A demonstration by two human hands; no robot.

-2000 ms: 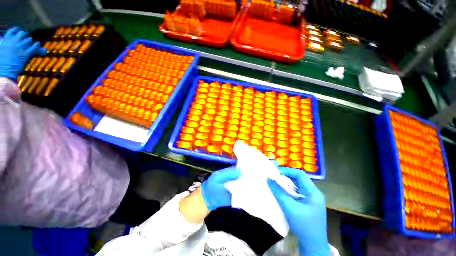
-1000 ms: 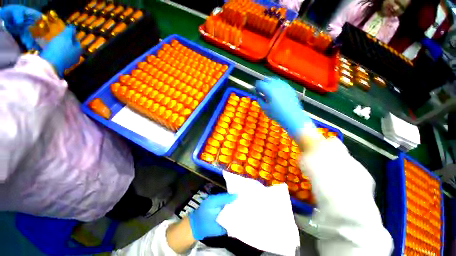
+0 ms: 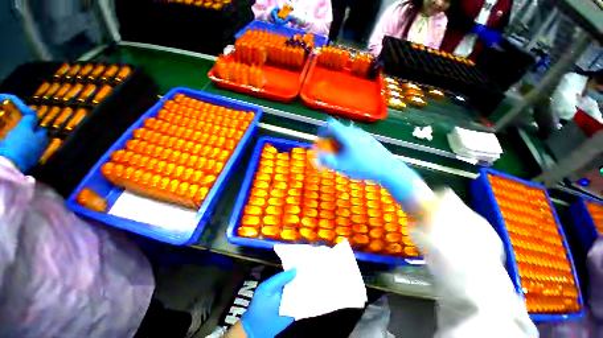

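Observation:
My left hand [image 3: 269,305], in a blue glove, holds a spread white wipe [image 3: 324,280] in front of the middle blue tray. My right hand [image 3: 357,155], blue-gloved and blurred, is over the far side of that tray with an orange-gold part [image 3: 328,145] at its fingertips. The blue tray [image 3: 233,232] is packed with rows of glossy orange-gold parts [image 3: 324,208]. My right forearm hides the tray's right side.
Another blue tray [image 3: 190,239] stands left, with a white liner [image 3: 151,212]. Blue trays stand right [image 3: 512,267]. Beyond the rail are red-orange trays [image 3: 344,94], a wipe stack [image 3: 475,144] and a crumpled wipe [image 3: 423,133]. A worker's gloved hand [image 3: 25,142] is left; people sit opposite.
My right hand left the wipe and reached over the tray; an orange part now shows at its fingers. My left hand still holds the wipe. The view has shifted.

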